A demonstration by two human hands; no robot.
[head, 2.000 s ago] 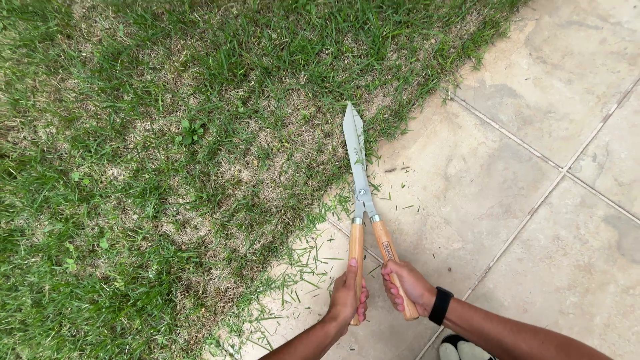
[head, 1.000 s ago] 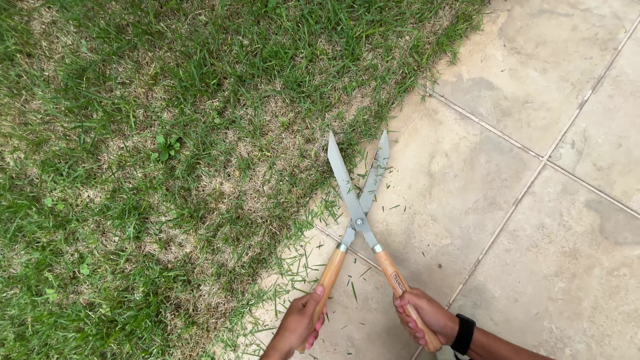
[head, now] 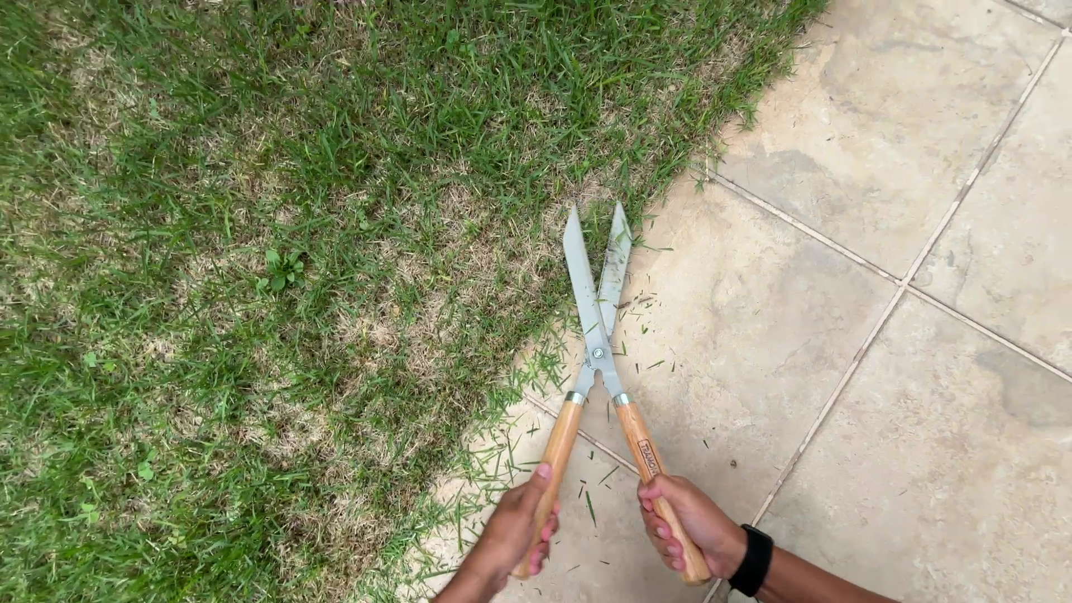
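Note:
Hedge shears [head: 597,353] with steel blades and two wooden handles lie across the edge between the lawn [head: 377,251] and the paving. My left hand [head: 521,523] is closed around the left wooden handle. Around the right handle, which bears writing, my right hand [head: 682,523] is wrapped, with a black band [head: 752,559] on its wrist. The blades stand partly apart, tips over the grass at its border. Bits of cut grass stick to the right blade.
Beige stone tiles [head: 804,335] with pale joints cover the right side. Loose grass clippings [head: 511,452] are scattered on the tiles along the lawn's edge. A small broad-leaved weed [head: 283,270] grows in the partly dry lawn.
The blades were together two seconds ago and wide apart one second ago, with the handles spread; now both blades and handles are closer than one second ago.

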